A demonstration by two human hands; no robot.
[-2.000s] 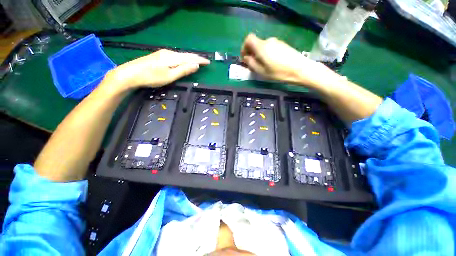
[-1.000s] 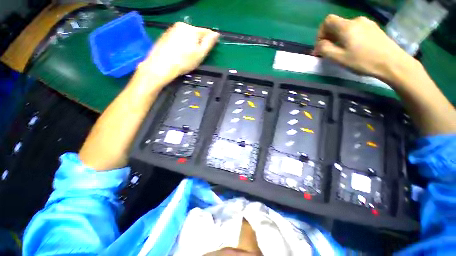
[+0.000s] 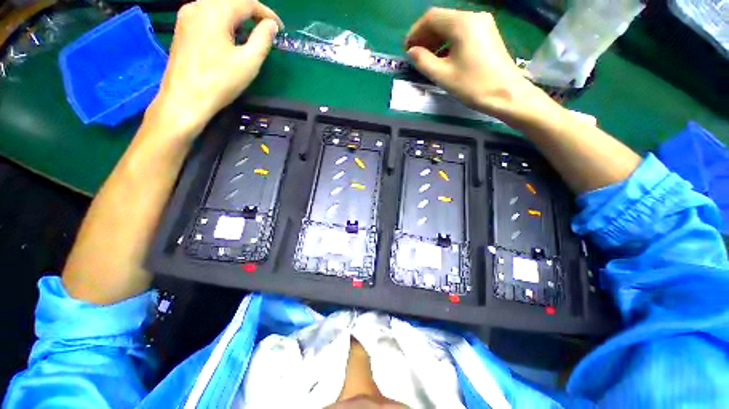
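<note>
A black foam tray (image 3: 280, 289) holds several open phone mid-frames (image 3: 256, 176), each with a white square near its lower end. Behind it lies a component carrier tape (image 3: 320, 49), with shiny clear film (image 3: 352, 46) on its middle. My left hand (image 3: 212, 60) is at the upper left, thumb and fingers closed on the tape's left part. My right hand (image 3: 472, 60) is at the upper centre-right, its thumb and curled index finger closed on the tape. The tape under both sets of fingertips is hidden. No tweezers show.
A blue bin (image 3: 116, 68) stands at the upper left and another blue bin (image 3: 695, 164) at the right edge. A long white strip (image 3: 432, 100) lies behind the tray. Crumpled clear plastic (image 3: 587, 40) stands at the upper right on the green mat (image 3: 336, 94).
My left hand has moved up and left, and its fingers have closed on the tape. My right hand has come down to the tape. The tape and clear film between the hands show more plainly.
</note>
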